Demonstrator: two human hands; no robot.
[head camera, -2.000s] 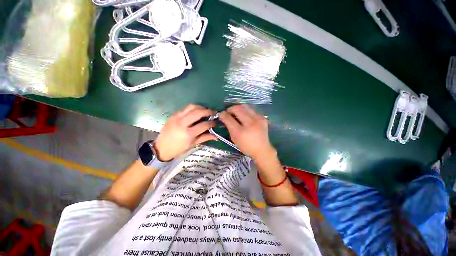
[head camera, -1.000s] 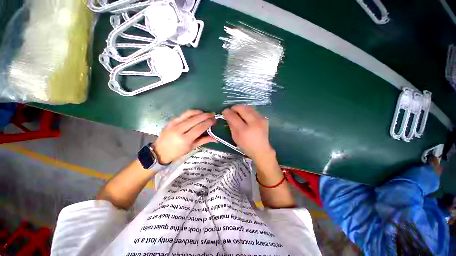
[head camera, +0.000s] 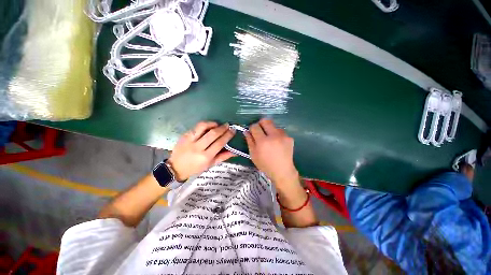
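A white plastic loop frame (head camera: 237, 150) is held between both hands at the table's near edge; its far parts are hidden by the fingers. My left hand (head camera: 200, 150) grips its left end, with the fingertips at the top of the loop. My right hand (head camera: 271, 149) grips its right side. Whether a thin strip is in the fingers cannot be told. A loose flat pile of thin clear strips (head camera: 266, 72) lies on the green table just beyond the hands. A stack of white loop frames with round discs (head camera: 173, 74) lies left of the pile.
A film-wrapped, pale yellow and whitish bundle (head camera: 51, 64) lies at the far left of the green table (head camera: 344, 123). A pale strip (head camera: 344, 43) curves along the table. Several white loop frames (head camera: 441, 117) lie at the right, near a person in blue (head camera: 425, 220). Red stools stand below.
Both hands stay on the loop frame; the fingers have shifted slightly and the right fingertips have moved a little right. The view has shifted slightly. The neighbour's hand now holds a white part.
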